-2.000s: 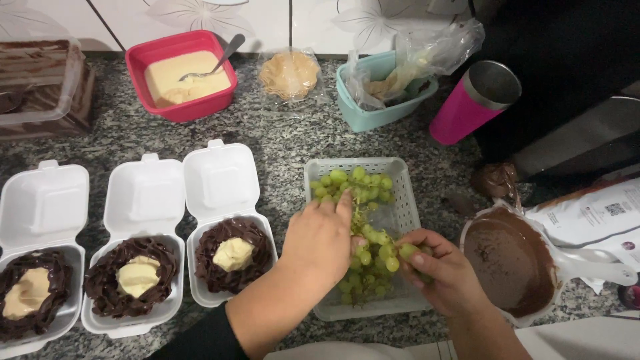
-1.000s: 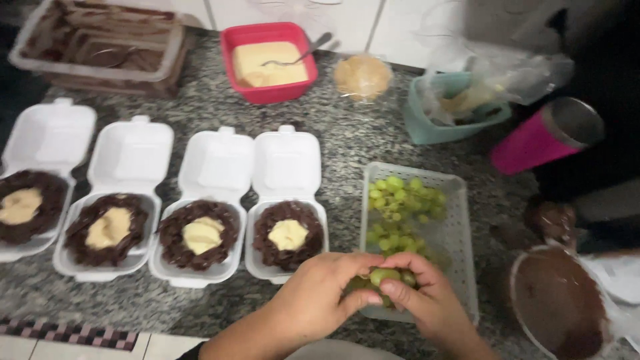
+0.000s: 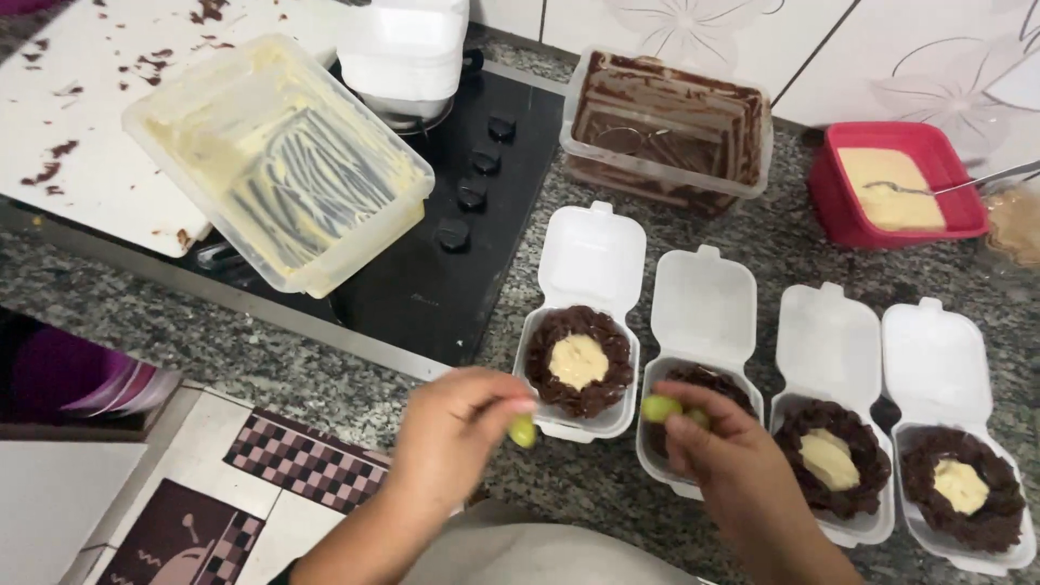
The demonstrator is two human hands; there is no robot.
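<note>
Between the fingertips of my left hand [image 3: 455, 439] is a green grape [image 3: 522, 431], just left of the leftmost white foam box [image 3: 597, 260]. My right hand [image 3: 723, 455] holds several green grapes [image 3: 661, 408] above the second box, partly hiding it. Several open foam boxes stand in a row, each with a ring of dark chocolate shavings [image 3: 536, 353]; pale cream [image 3: 578, 361] fills the visible centres.
Behind the boxes stand a chocolate-smeared plastic tub [image 3: 666, 175] and a red bowl [image 3: 829, 195] of cream with a spoon. A cream-smeared tub [image 3: 325, 268] rests over the black cooktop [image 3: 439, 301] and a white board [image 3: 49, 106]. Stacked foam boxes [image 3: 398, 61] stand behind.
The view has swung left. My hands have moved from the basket of grapes to the foam boxes. They were together around grapes a second ago and are now apart, each holding some.
</note>
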